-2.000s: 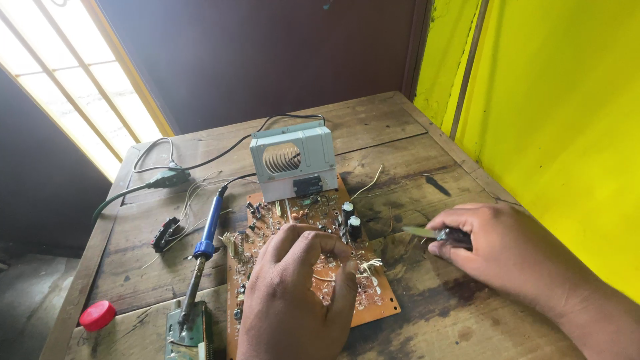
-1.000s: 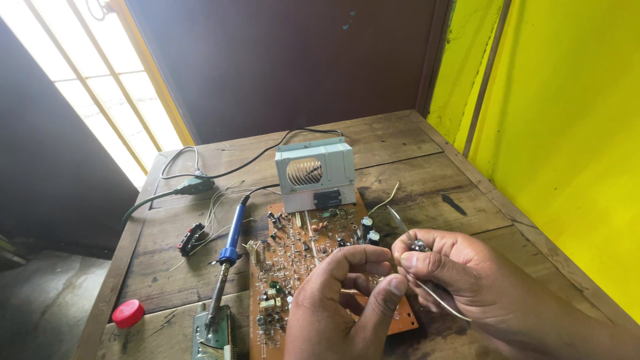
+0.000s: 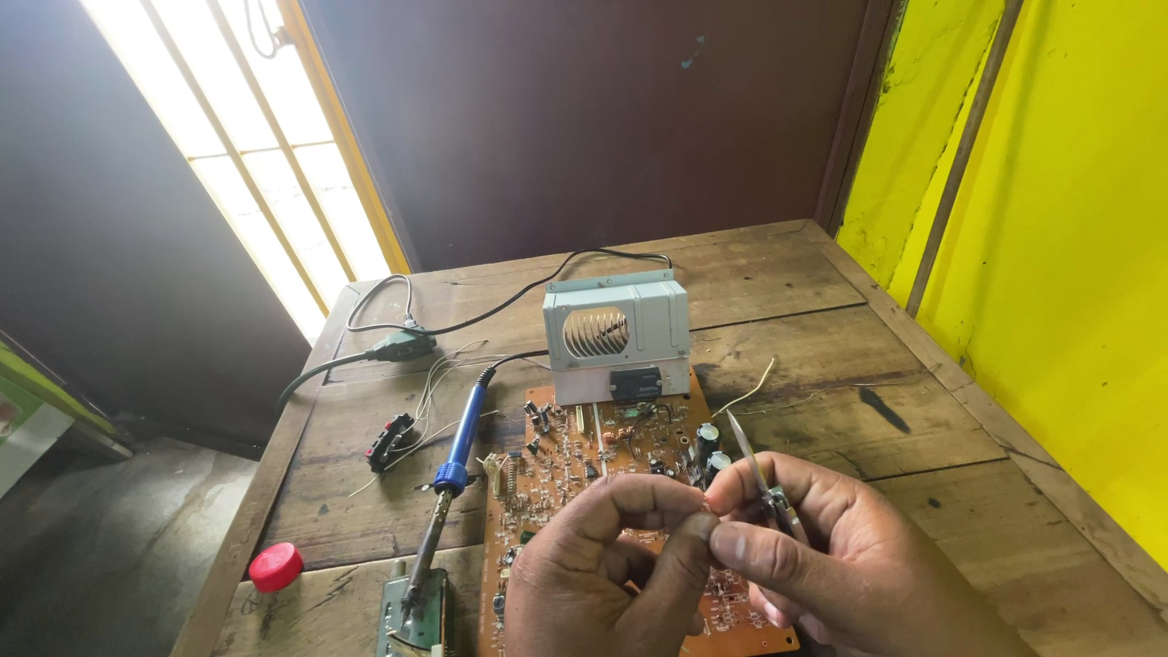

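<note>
My left hand (image 3: pixel 620 566) and my right hand (image 3: pixel 821 547) meet fingertip to fingertip above an orange circuit board (image 3: pixel 557 465). Something thin and tiny, perhaps a wire end, is pinched between them. In the right hand a small knife (image 3: pixel 753 456) is also held, its narrow blade pointing up and away. Behind the hands, a metal soldering iron stand (image 3: pixel 616 342) with a coiled spring rests over the board's far edge. A blue-handled soldering iron (image 3: pixel 461 443) lies left of the board, its tip over a green metal-edged block (image 3: pixel 415 611).
A red plastic cap (image 3: pixel 276 567) sits at the left edge of the wooden table (image 3: pixel 803 347). A small black connector part (image 3: pixel 391 443) with thin wires lies nearby. A plug joined to a socket (image 3: pixel 401 342) and its black cord run across the back left. A yellow wall (image 3: pixel 1077 274) stands at right.
Two seconds ago the hands were apart, the left over the board and the right holding the knife at the side. A pale wire hung from the right hand one second ago; now the fingertips meet.
</note>
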